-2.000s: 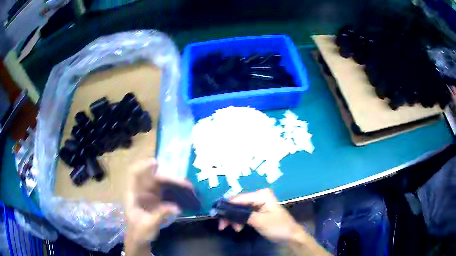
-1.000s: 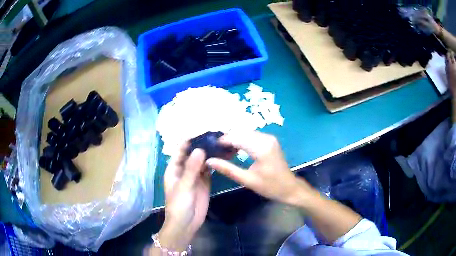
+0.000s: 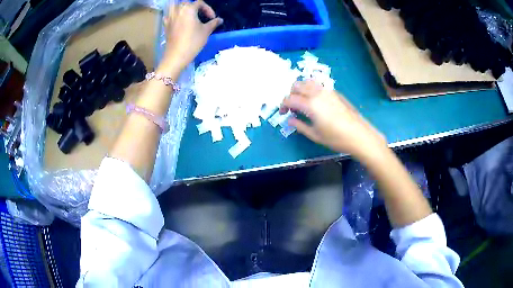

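Observation:
My left hand (image 3: 188, 28) is at the left rim of the blue parts bin (image 3: 270, 37), fingers curled over black inner parts (image 3: 253, 14); whether it holds one cannot be told. My right hand (image 3: 318, 112) is at the right side of the pile of white inserts (image 3: 239, 84). White inserts show at and below its fingertips; a firm grip cannot be made out. Loose black sleeves (image 3: 95, 84) lie in the lined tray (image 3: 107, 135) at left.
Crinkled clear plastic (image 3: 73, 194) wraps the tray. Cardboard sheets (image 3: 405, 62) at upper right carry a dense mass of black cylinders (image 3: 450, 34). A blue mesh crate (image 3: 22, 242) is at lower left. The bench edge (image 3: 264, 169) runs below the pile. Grey cloth shows at far right.
The dark part held between both hands is no longer seen there. My left hand has moved up to the blue bin, my right hand to the white pile. The view has shifted.

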